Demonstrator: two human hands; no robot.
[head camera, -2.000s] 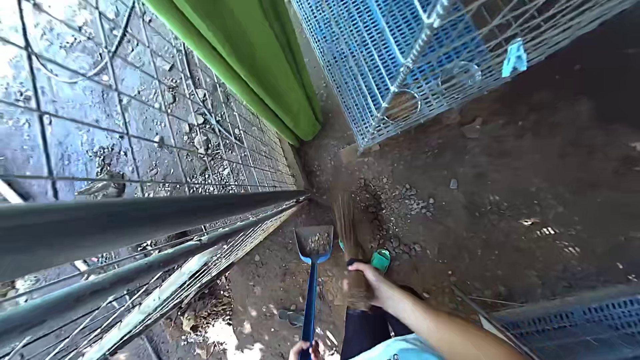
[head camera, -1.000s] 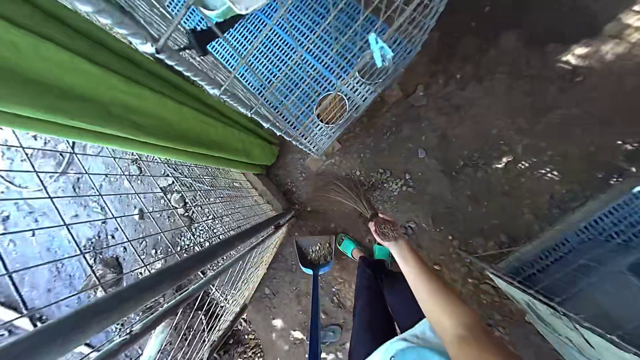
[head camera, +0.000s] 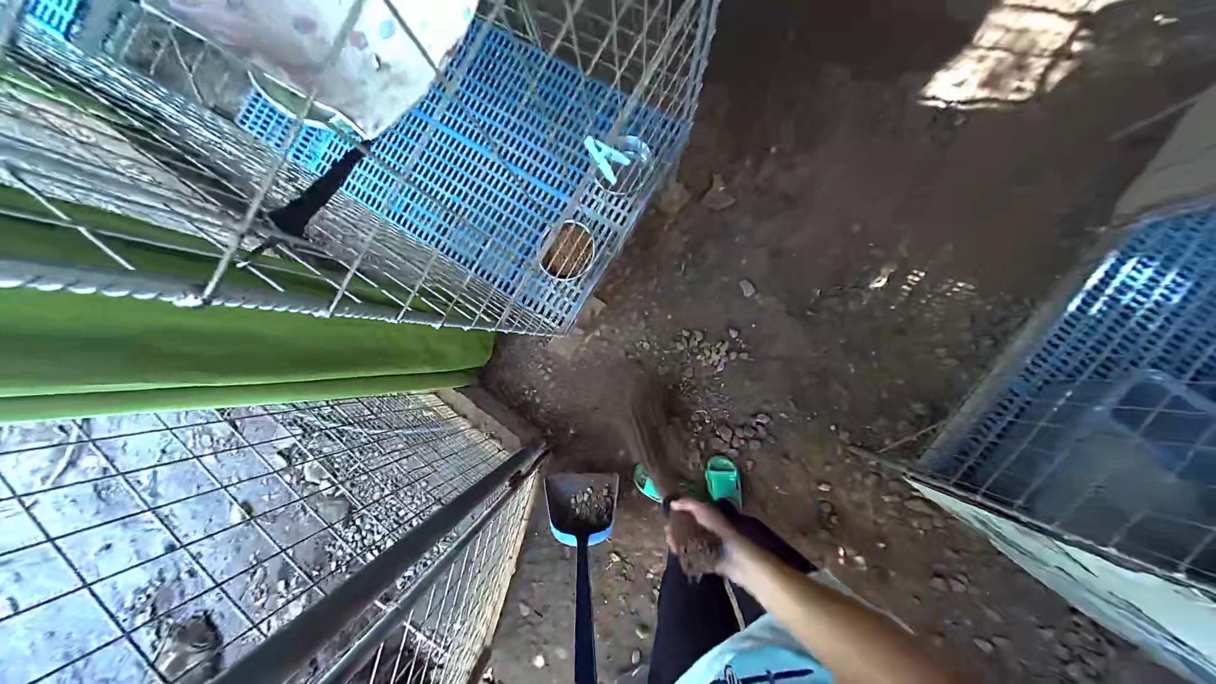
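My right hand is closed around the bound end of a stick broom, whose blurred bristles point up and away over the dirt beside small stones. Left of my green slippers lies a long-handled dustpan with a blue edge, gravel and debris in its pan. Its dark handle runs down to the bottom edge of the view. My left hand is out of view.
A wire cage with a blue slatted plastic floor stands at upper left. Below it are a green curtain, wire mesh fencing and a metal rail. Another mesh cage with a blue slatted floor is at right.
The view has turned, showing more of the upper left cage. My right hand has swung the broom from a slanted position back toward the dustpan side. My left hand, seen on the handle earlier, has left view.
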